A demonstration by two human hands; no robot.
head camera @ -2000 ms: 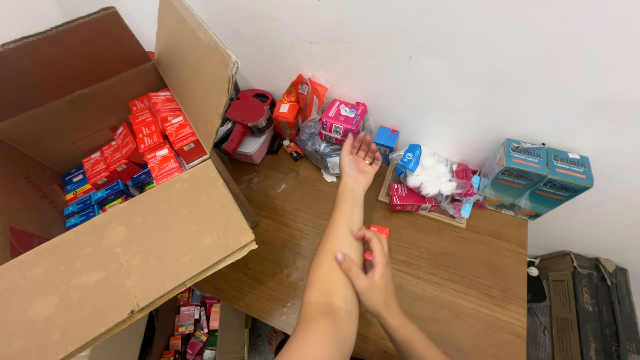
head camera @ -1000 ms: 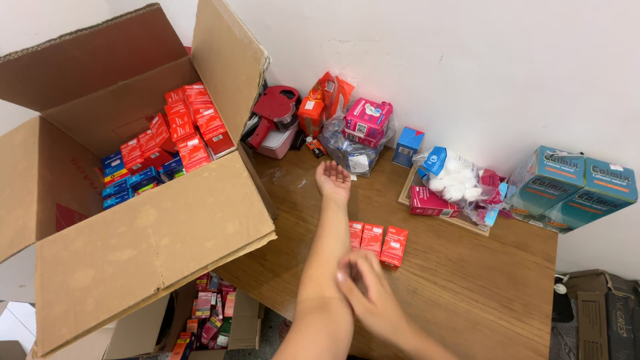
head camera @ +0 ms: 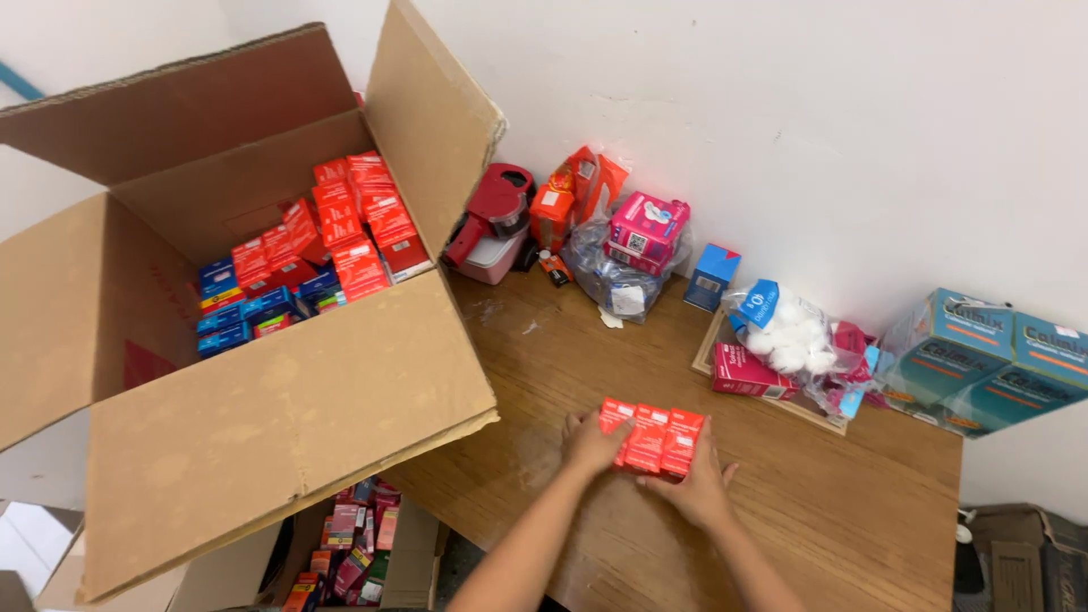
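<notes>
Three small red cartons [head camera: 648,438] stand side by side in a row on the wooden table [head camera: 544,518]. My left hand [head camera: 595,442] grips the left end of the row, its thumb over the front of the leftmost carton. Against the right end presses my right hand [head camera: 701,476], with the thumb along the lower edge, so the row is squeezed between both palms. To the left, a large open cardboard box [head camera: 289,425] holds many red cartons [head camera: 340,217] and several blue ones [head camera: 225,314].
Along the wall stand a red appliance [head camera: 501,204], pink packs [head camera: 648,225] in plastic, a blue carton [head camera: 712,276], a bag of cotton balls [head camera: 790,331], a magenta carton [head camera: 748,371] and teal boxes [head camera: 952,348]. A lower box of cartons [head camera: 353,544] sits below the table's left edge.
My left arm was stretched out past the red cartons, with my right hand at its forearm. Now both hands are at the row of cartons, one on each end.
</notes>
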